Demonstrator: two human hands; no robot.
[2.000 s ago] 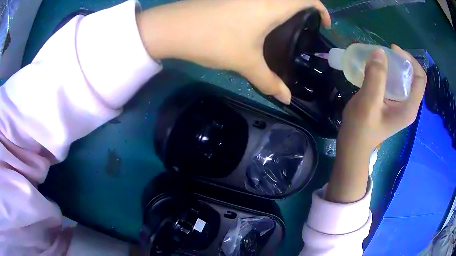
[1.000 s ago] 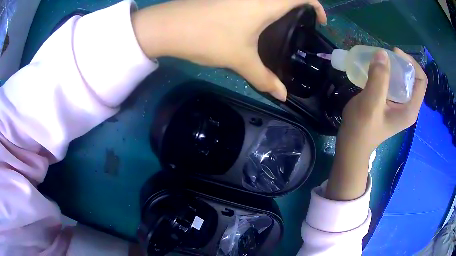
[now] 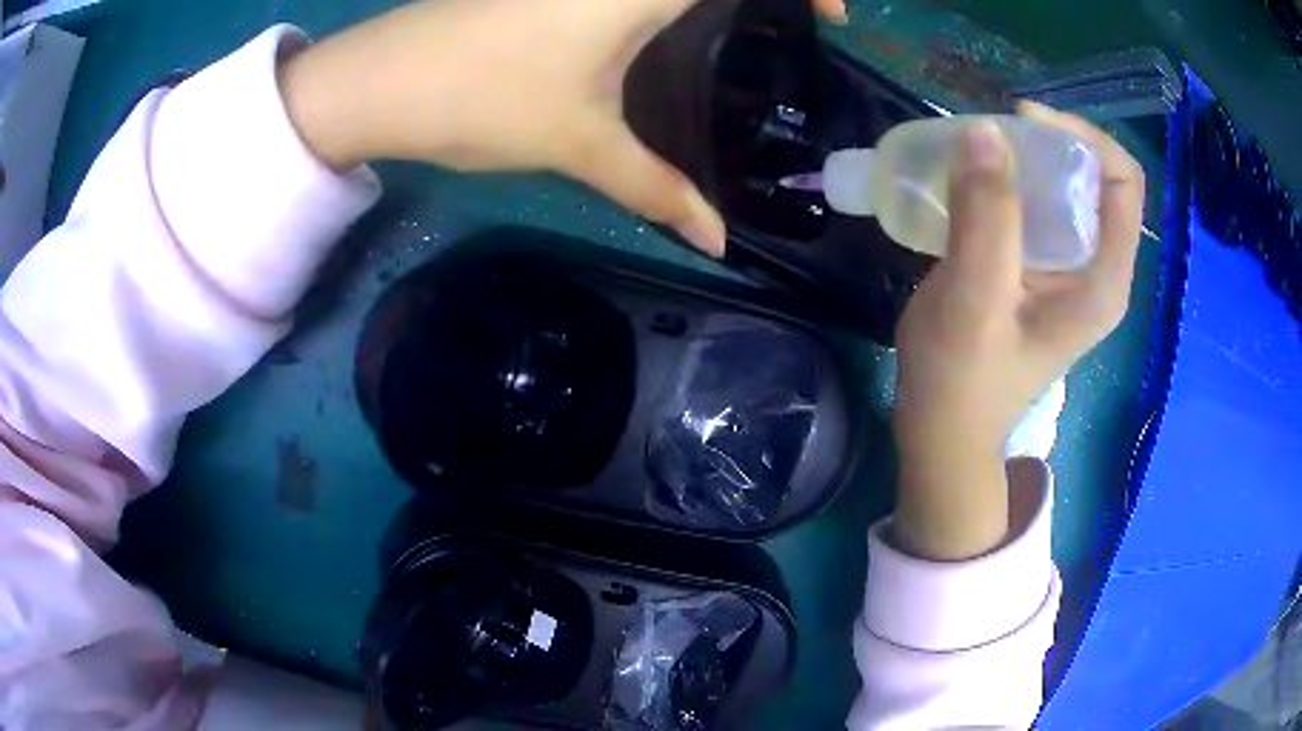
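Observation:
My left hand (image 3: 571,107) grips the raised black cup at the left end of a black two-well housing (image 3: 857,264) at the top centre. My right hand (image 3: 1000,314) holds a clear dispensing bottle (image 3: 914,186) on its side, with some liquid in it. Its slim pinkish tip points left into the housing's well; whether it touches is unclear. Two more black housings lie below, one in the middle (image 3: 650,386) and one at the bottom (image 3: 607,607). Each has clear film in its right well. The bottom one shows a small white square (image 3: 541,630) in its left well.
The green bench mat (image 3: 293,571) lies under the housings. A blue board (image 3: 1199,471) stands along the right side. A white box edge (image 3: 40,143) is at the far left. Clear strips (image 3: 1099,89) lie at the top right. A white object (image 3: 1040,421) is partly hidden behind my right wrist.
Both hands, the held housing and the bottle appear further left, as the whole view has shifted. The bottle tip now points lower in the well.

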